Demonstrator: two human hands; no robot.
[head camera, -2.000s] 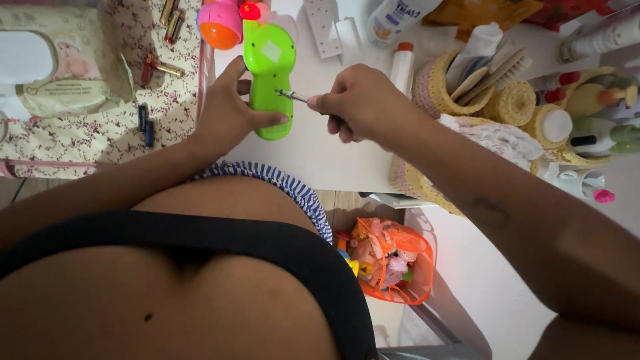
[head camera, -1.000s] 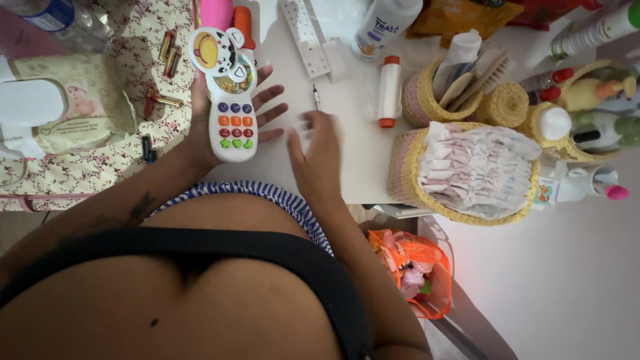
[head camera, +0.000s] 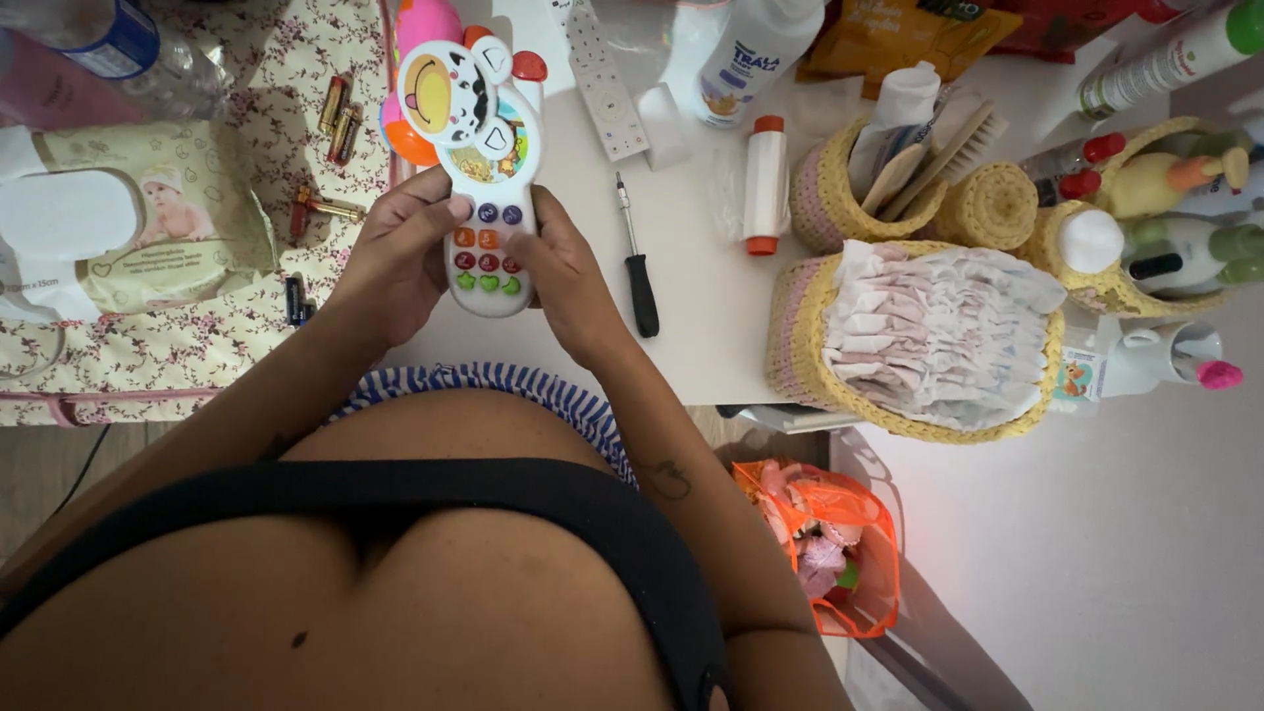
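A white toy phone with a cow face and colored buttons (head camera: 488, 212) is held upright, buttons facing me. My left hand (head camera: 400, 257) grips its left edge, the thumb beside the top button row. My right hand (head camera: 568, 272) holds the right edge, its thumb over the orange and red buttons. Right of the hands, a screwdriver with a black handle (head camera: 642, 296) lies on the white tabletop, its tip pointing away from me. Copper-and-black batteries (head camera: 343, 134) and a dark battery (head camera: 293, 300) lie on the floral cloth to the left.
A pack of wet wipes (head camera: 188, 222) lies at left. Behind the phone are a pink and orange toy (head camera: 410, 138) and a white remote control (head camera: 604, 89). At right stand a crocheted basket of diapers (head camera: 815, 346), a white bottle (head camera: 750, 59) and smaller baskets. An orange mesh bin (head camera: 874, 583) is below.
The toy's green back was facing me and now its button side shows. The screwdriver has left my right hand and lies on the tabletop. My right hand has since closed on the toy.
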